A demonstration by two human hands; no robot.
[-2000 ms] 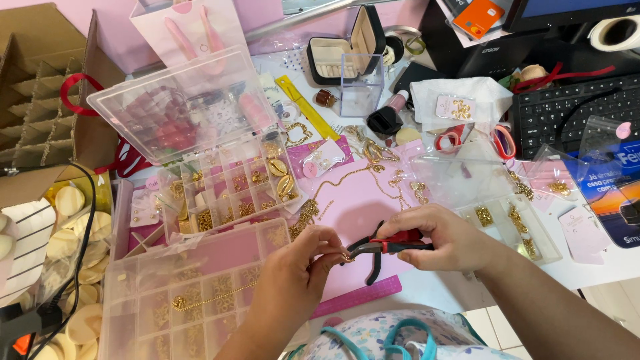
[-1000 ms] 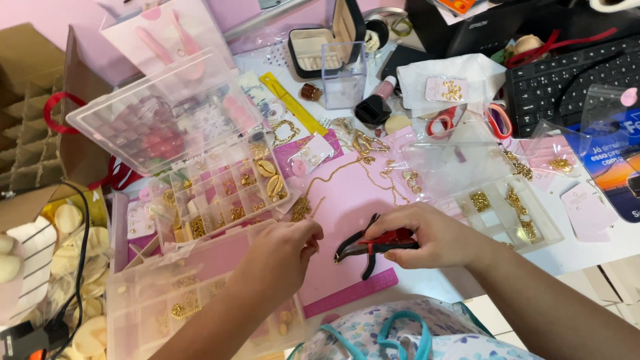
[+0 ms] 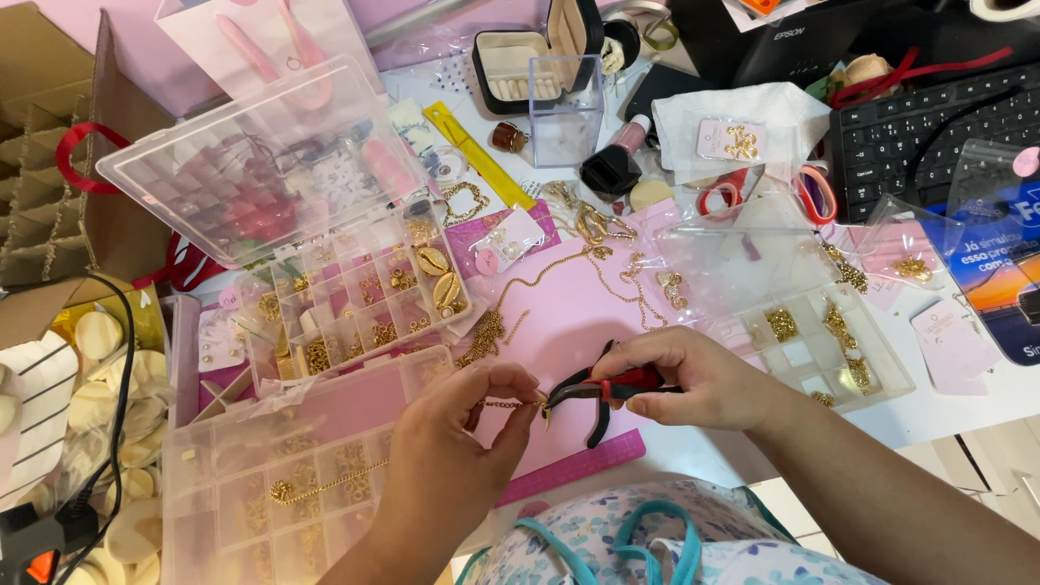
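Note:
My left hand (image 3: 467, 447) pinches a short gold chain (image 3: 502, 404) between thumb and fingers, above the pink work surface. My right hand (image 3: 691, 378) is closed around red-and-black pliers (image 3: 601, 388), whose jaw tips meet the chain's end at my left fingertips. A small gold piece points down there; its exact kind cannot be told. Behind my hands a long gold chain (image 3: 561, 260) lies loosely curved, with a heap of gold chain (image 3: 485, 335) at its left. Another gold chain (image 3: 333, 485) rests on the clear compartment box at the left.
Open divided boxes of gold findings stand at left (image 3: 366, 325) and right (image 3: 877, 357). A magenta ruler (image 3: 573, 467) lies near the front edge. Farther back are red-handled scissors (image 3: 816, 195), a clear cube (image 3: 565, 114), a jewelry case (image 3: 512, 69) and a black keyboard (image 3: 894, 146).
One second ago the pliers were apart from my left hand; now their tips are at the chain end in my left fingers. Both hands have come together.

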